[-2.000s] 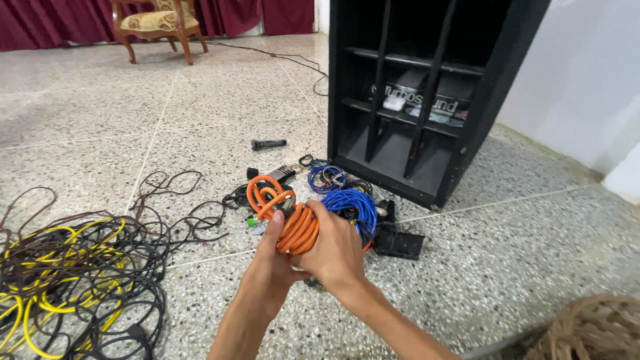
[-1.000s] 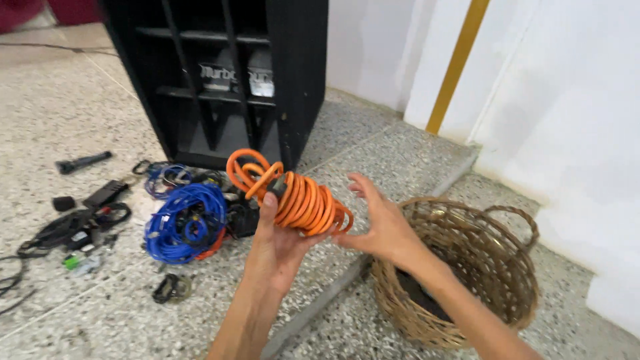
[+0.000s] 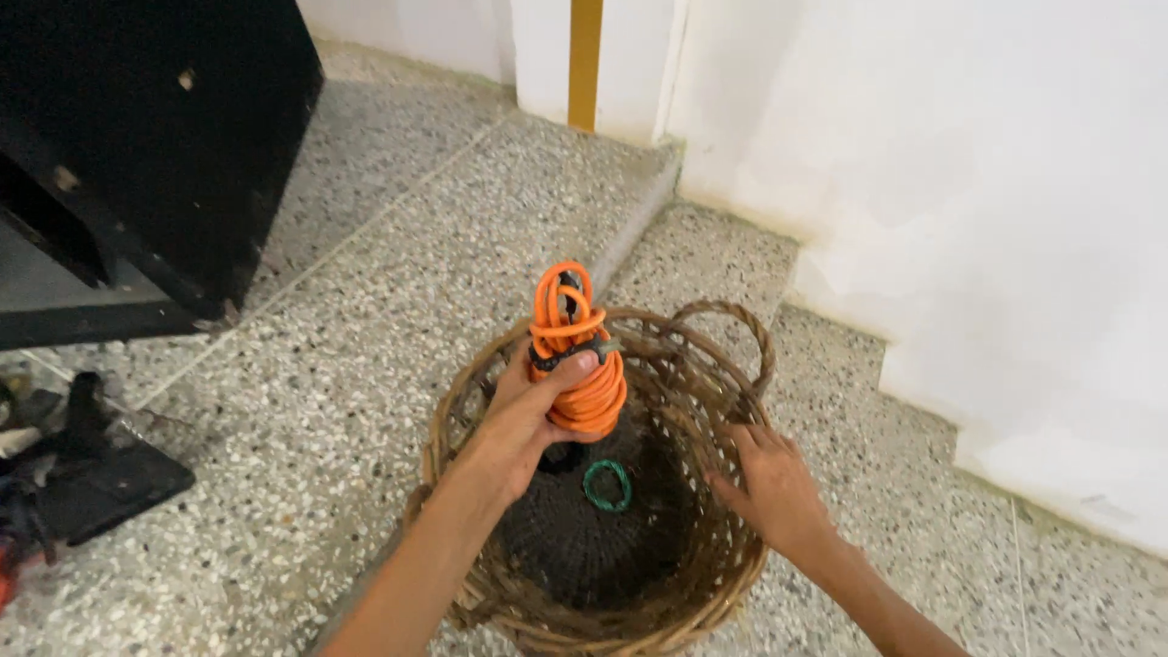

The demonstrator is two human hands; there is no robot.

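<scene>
A coiled orange cable (image 3: 589, 401) is held in my left hand (image 3: 525, 420), over the opening of a round wicker basket (image 3: 438, 429). The coil is wrapped around its middle, with loops standing up at the top and a dark connector among them. My right hand (image 3: 776, 488) rests at the basket's right rim, thumb toward the inside, with no cable in it. Down on the basket's dark bottom lies a small green coil of cord (image 3: 607, 485). A black coiled item (image 3: 563, 456) beside it is partly hidden by my left hand.
A large black speaker cabinet (image 3: 265, 155) stands at the upper left. Below it, black items (image 3: 109, 474) lie on the speckled floor. A low step edge (image 3: 639, 228) runs behind the basket, and a white wall (image 3: 931, 164) with a stepped lower edge rises at the right.
The view has swung right and down to the basket. The orange coil, earlier in both hands, is now in my left hand over the basket. My right hand has come to the basket's rim.
</scene>
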